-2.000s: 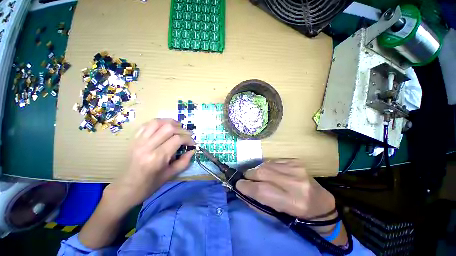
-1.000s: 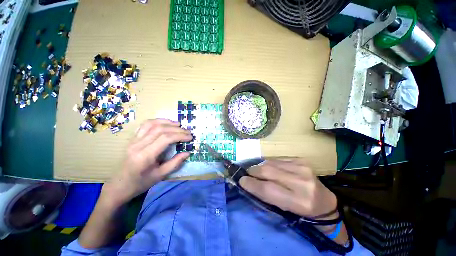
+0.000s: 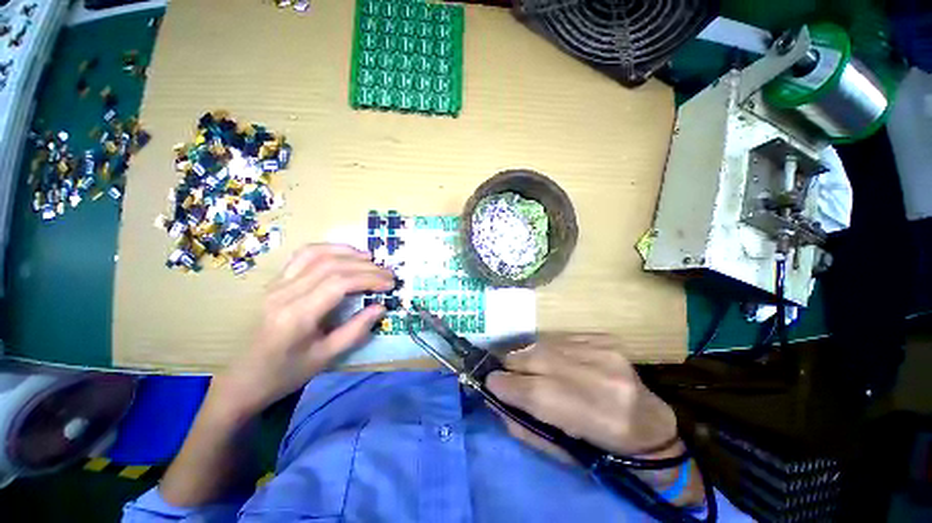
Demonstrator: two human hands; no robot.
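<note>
The green PCB panel lies on a white backing on the cardboard, with dark parts along its left side. My right hand holds the black soldering iron, its tip and thin guide tube pointing at the panel's lower left. My left hand rests over the panel's left edge, fingers curled. An amber bit shows below the fingertips, near the iron tip. Whether my left fingers pinch a part cannot be told.
A loose pile of components lies left on the cardboard. A brown bowl touches the panel's right side. A second green panel lies behind. A black fan and solder feeder stand right.
The iron tip pulled back, then came to the panel's lower left again. The left fingers shifted slightly on the panel's edge, and an amber bit now shows below them.
</note>
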